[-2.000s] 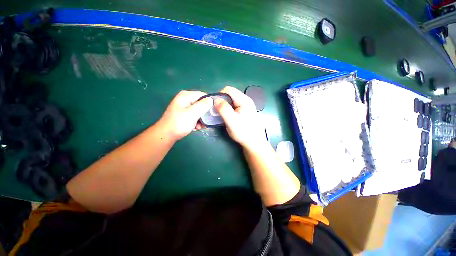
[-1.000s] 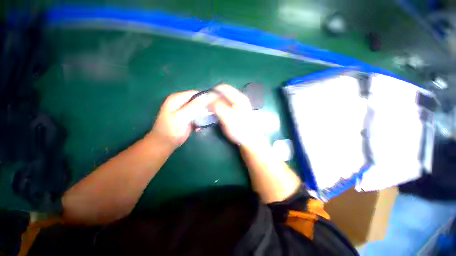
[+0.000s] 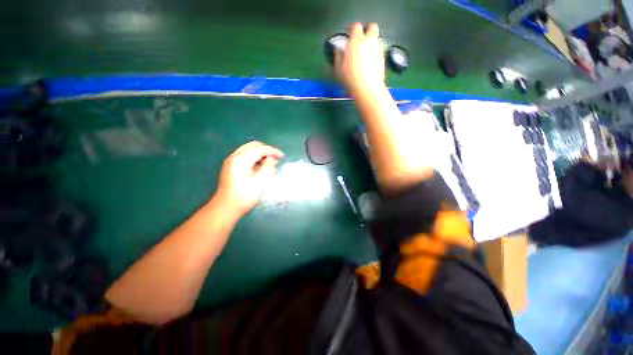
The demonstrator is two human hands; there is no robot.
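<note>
My right hand [image 3: 362,59] reaches over the green conveyor belt, slightly blurred. A round black unit with a pale face [image 3: 337,46] is at its left side, partly behind the hand; whether the fingers still grip it cannot be told. My left hand [image 3: 246,173] is over the green bench, fingers loosely curled and apart, with nothing seen in it. A flat dark pad [image 3: 320,150] lies on the bench between the hands. A clear piece [image 3: 368,204] and a thin pale strip [image 3: 346,194] lie nearer me.
Black housings [image 3: 66,222] are piled at left. A blue edge strip [image 3: 208,86] separates bench and belt. Other units [image 3: 398,59] are spaced along the belt. At right are a partly covered tray, a white sheet [image 3: 486,166] with black pads, a cardboard box [image 3: 514,270] and another person's dark sleeve [image 3: 579,208].
My hands have parted from around the black unit. My right hand has moved forward to the belt, where the unit is beside it. My left hand remains over the bench. The view has shifted.
</note>
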